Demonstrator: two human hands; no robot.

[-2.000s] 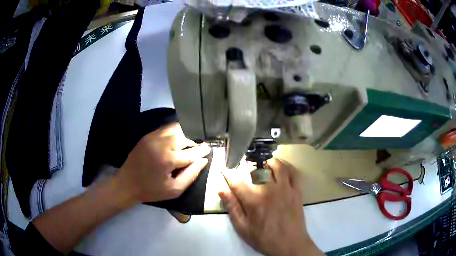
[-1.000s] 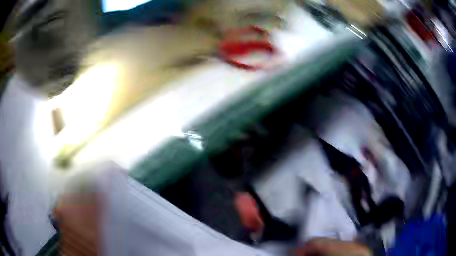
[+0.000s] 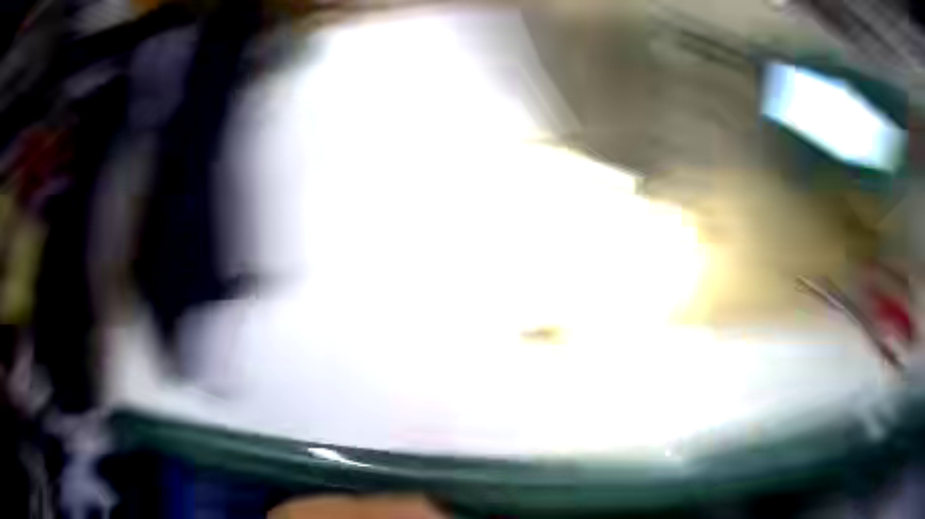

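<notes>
The picture is strongly blurred and overexposed. Part of a hand, by its place my left hand (image 3: pixel 355 507), shows at the bottom edge, cut off; its fingers and any hold are hidden. My right hand is not in view. The grey sewing machine head (image 3: pixel 649 91) stands at upper centre right. The beige machine bed (image 3: pixel 761 269) lies below it. The white tabletop (image 3: pixel 406 390) glares under the lamp; whether white fabric lies on it cannot be told. Long black pieces (image 3: pixel 188 193) lie at the left.
The red-handled scissors (image 3: pixel 893 314) lie at the right, blades toward the machine. The green control panel (image 3: pixel 882 86) has a glowing screen. The table's green curved edge (image 3: pixel 406 468) runs across the bottom. Dark, blurred clutter and something blue show below it at left.
The view swung right and down, then back left. Both hands and the black panel were at the needle; they are gone from there. Only part of one hand remains at the bottom.
</notes>
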